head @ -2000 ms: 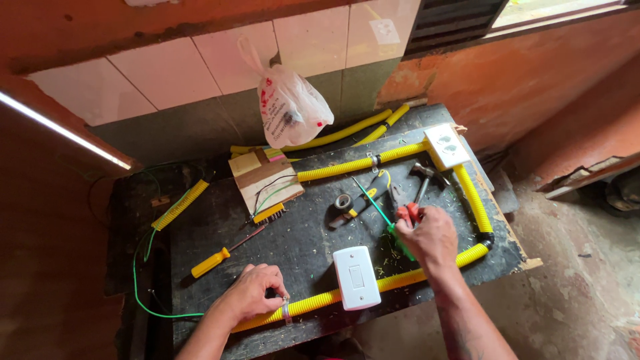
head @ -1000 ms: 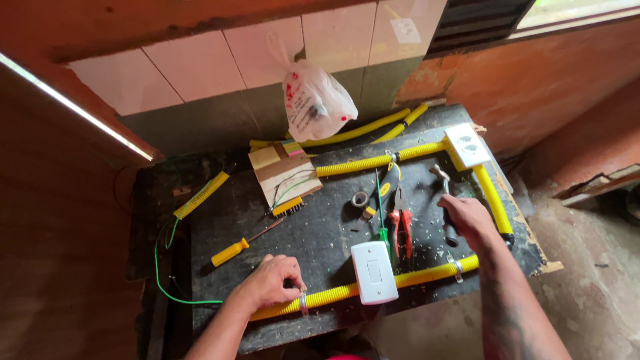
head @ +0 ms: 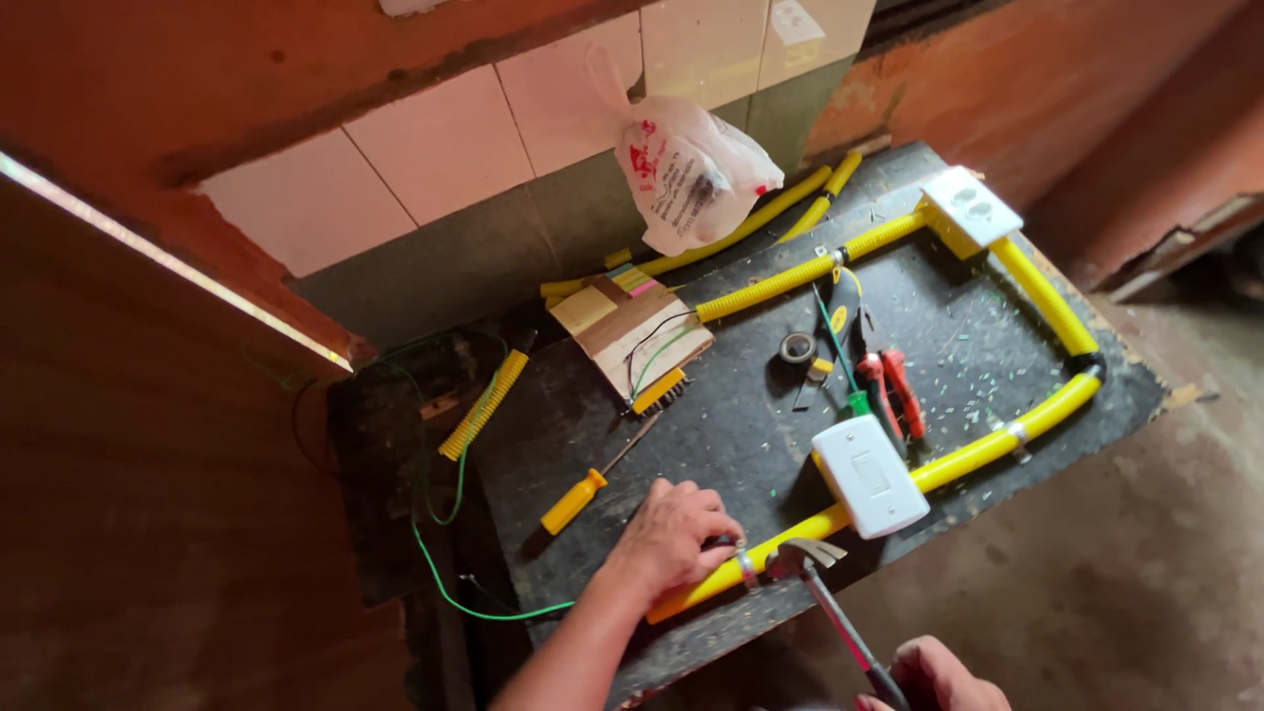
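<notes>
My left hand (head: 676, 533) rests on the black board beside a yellow corrugated conduit (head: 696, 595), its fingertips at a metal strap clamp (head: 748, 570) around the conduit. Whether a nail or screw is between the fingers cannot be made out. My right hand (head: 933, 676), at the bottom edge of the view, grips the handle of a claw hammer (head: 834, 612). The hammer's head is close to the right side of the clamp. A white switch box (head: 870, 476) sits on the conduit, and another strap (head: 1014, 435) holds the conduit further right.
Red-handled pliers (head: 894, 395), a green screwdriver (head: 857, 400), a tape roll (head: 797, 347) and a yellow-handled screwdriver (head: 575, 501) lie on the black board (head: 711, 444). A white outlet box (head: 973, 209) stands at the far corner. A plastic bag (head: 691, 178) hangs by the tiled wall. Green wire (head: 464, 602) loops at left.
My right hand went from the pliers and green screwdriver to the hammer, lifted it from the board's right side, and brought it near the left clamp. My left hand stays at that clamp.
</notes>
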